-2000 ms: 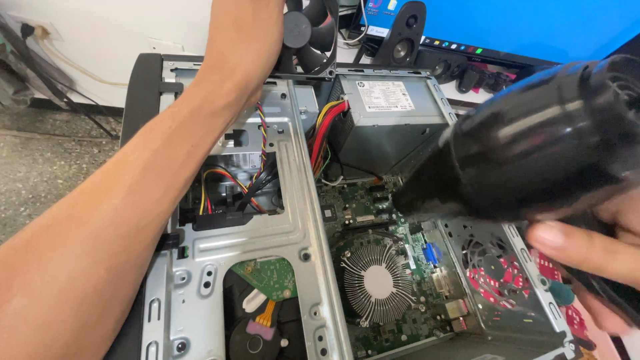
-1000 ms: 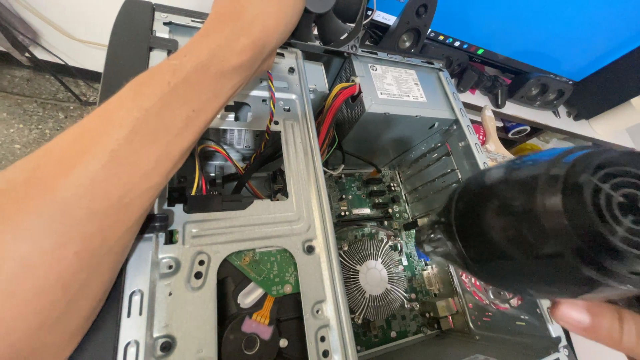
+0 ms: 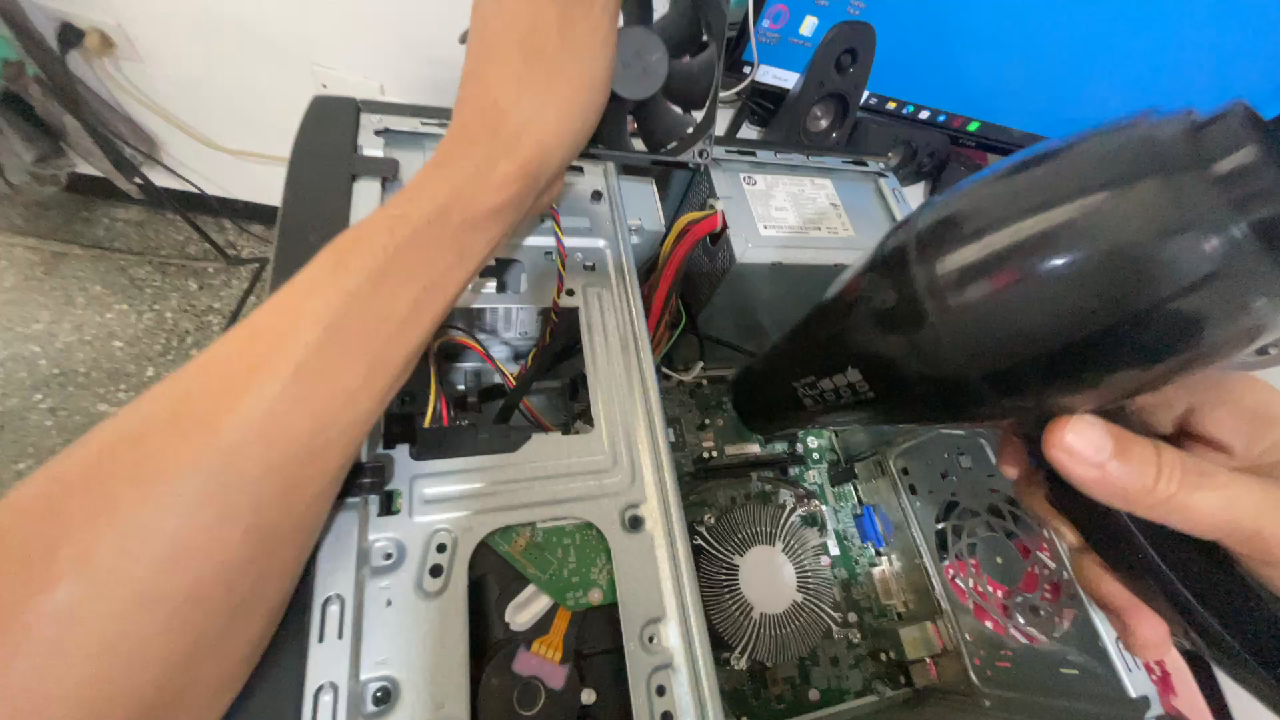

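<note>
My right hand (image 3: pixel 1170 490) grips the handle of a black hair dryer (image 3: pixel 1000 270), its nozzle pointing left and down over the green motherboard (image 3: pixel 740 440). Below the nozzle sits a round CPU heatsink (image 3: pixel 768 580) with metal fins. My left hand (image 3: pixel 545 40) is at the top edge of the view beside a black case fan (image 3: pixel 665 75); its fingers are cut off or hidden, so its hold cannot be told. The left forearm crosses over the metal drive cage (image 3: pixel 520 480) of the open computer case. A power supply (image 3: pixel 790 210) with red and yellow wires stands behind the board.
A hard drive (image 3: pixel 530 650) shows through an opening in the cage. Behind the case stand a black speaker (image 3: pixel 830 95) and a lit monitor (image 3: pixel 950 60). A perforated rear panel (image 3: pixel 1000 570) lies at the right. Cables (image 3: pixel 170 140) hang by the wall at the left.
The hair dryer has swung over the board, its nozzle now nearer the power supply than one second ago. The left arm stays across the case.
</note>
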